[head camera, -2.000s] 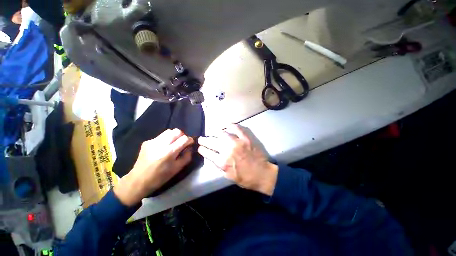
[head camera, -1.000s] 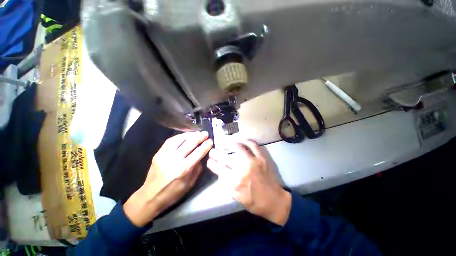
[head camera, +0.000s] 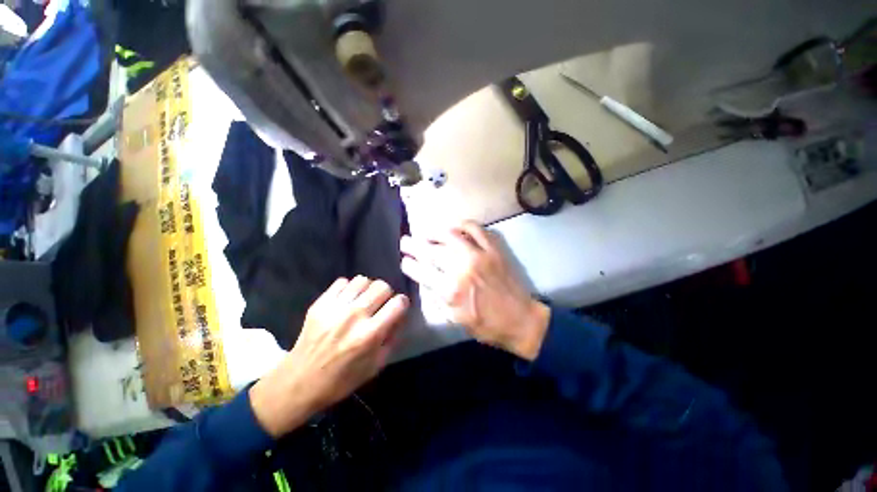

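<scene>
A dark fabric piece [head camera: 308, 231] lies on the white table, its right edge running up to the presser foot and needle [head camera: 394, 168]. My left hand [head camera: 348, 332] rests on the cloth's near end with its fingers curled; the fingertips hold the cloth near its lower right edge. My right hand [head camera: 471, 283] lies flat just right of the cloth, its fingertips touching or close to the edge; whether it grips anything is hidden. The sewing machine [head camera: 538, 38] stands over the work.
Black shears [head camera: 550, 168] and a white pen-like tool [head camera: 630, 120] lie right of the needle. A dark-red-handled tool [head camera: 781, 125] lies far right. Cardboard with yellow tape [head camera: 178, 240] and a black cloth pile [head camera: 96, 255] are at left. Blue cloth [head camera: 53, 72] is upper left.
The view was closer to the machine head a second ago and has pulled back. My left hand has moved away from the needle towards the table's front edge; more of the cloth shows.
</scene>
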